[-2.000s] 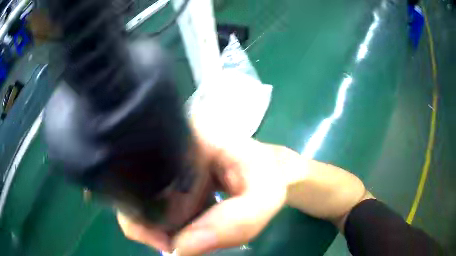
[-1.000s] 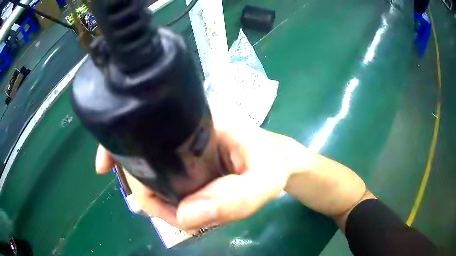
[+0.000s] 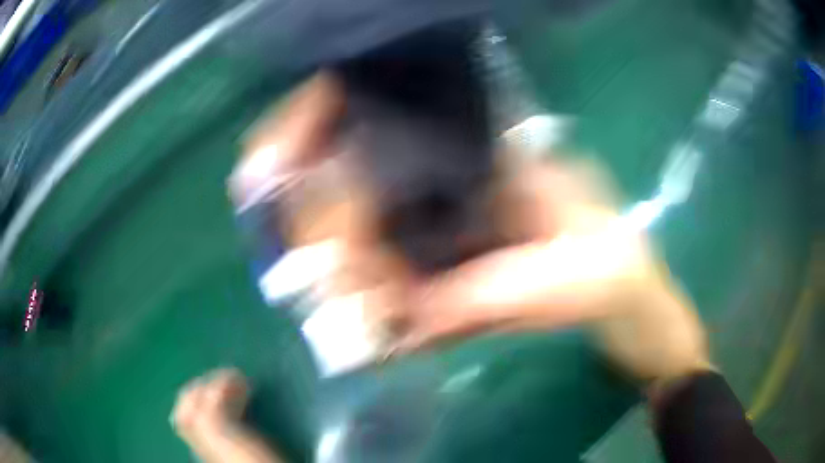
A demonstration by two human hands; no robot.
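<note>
My right hand (image 3: pixel 543 271) is wrapped around the black electric screwdriver (image 3: pixel 421 145), whose thick body rises toward the top of the view; its tip is hidden by my fingers. Below and beside it is the white and blue screw feeder (image 3: pixel 339 335), partly covered by the hand and strongly blurred. My left hand (image 3: pixel 213 407) is low at the left, small and blurred, with its fingers curled; whether it holds anything cannot be told.
The glossy green bench (image 3: pixel 154 307) lies under everything. A dark object with a pinkish patterned strip (image 3: pixel 33 307) is at the far left. A pale curved edge (image 3: pixel 118 108) runs up the left, and a yellow line (image 3: pixel 787 353) is at the right.
My left hand has come into view at the lower left. The screwdriver and right hand appear farther right, and more of the feeder shows. The whole view has shifted and blurred.
</note>
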